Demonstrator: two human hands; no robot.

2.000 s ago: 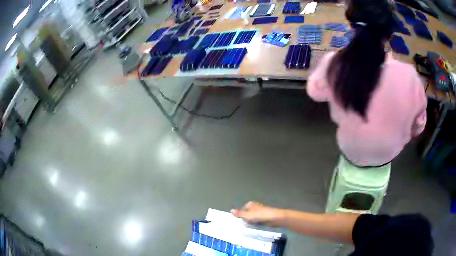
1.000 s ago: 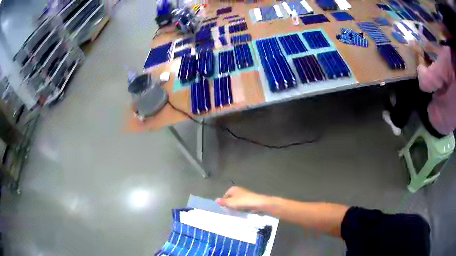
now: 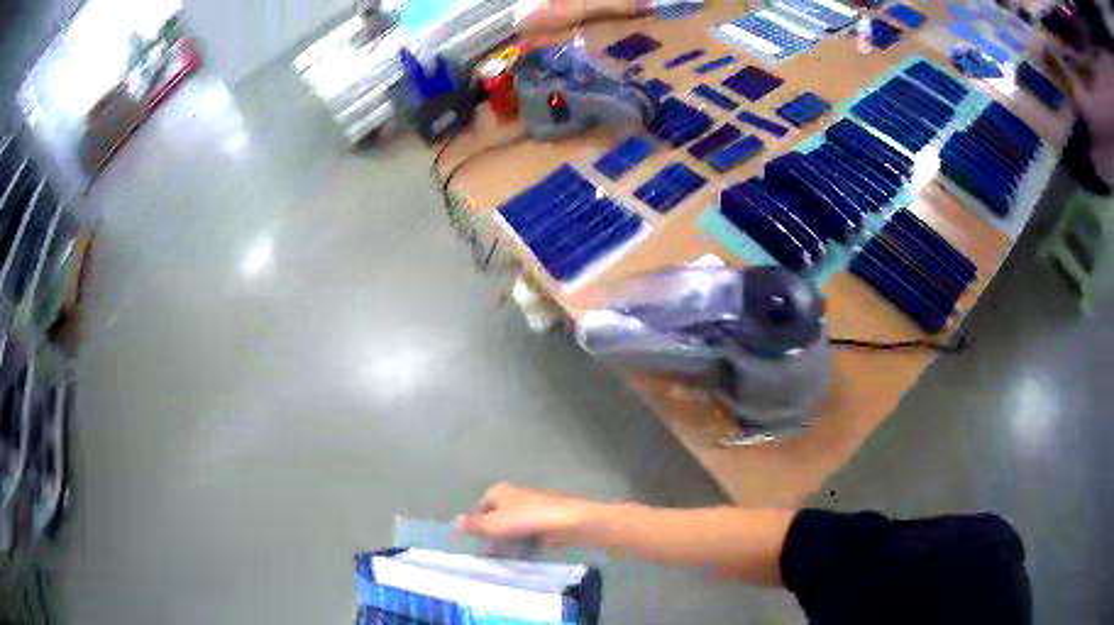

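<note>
My right hand (image 3: 519, 515) reaches in from the lower right, bare, below a dark sleeve. Its fingers hold the far edge of a pale grey-green carrier board (image 3: 428, 534). On the board lies a thick stack of blue-and-white cell assemblies (image 3: 470, 586) with a long white strip along its far side. The near part of the board and stack is cut off by the bottom edge. My left hand is not in view.
A brown-topped table (image 3: 782, 470) stands ahead and right, its near corner close. It bears a grey machine (image 3: 776, 348), many dark blue cells (image 3: 568, 220) and a device with a red light (image 3: 556, 104). Racks (image 3: 25, 366) line the left. A person and stool (image 3: 1085, 244) are far right.
The view has turned and moved closer to the table's left end, so the grey machine is larger. The seated person has shifted to the right edge. My right hand still holds the board.
</note>
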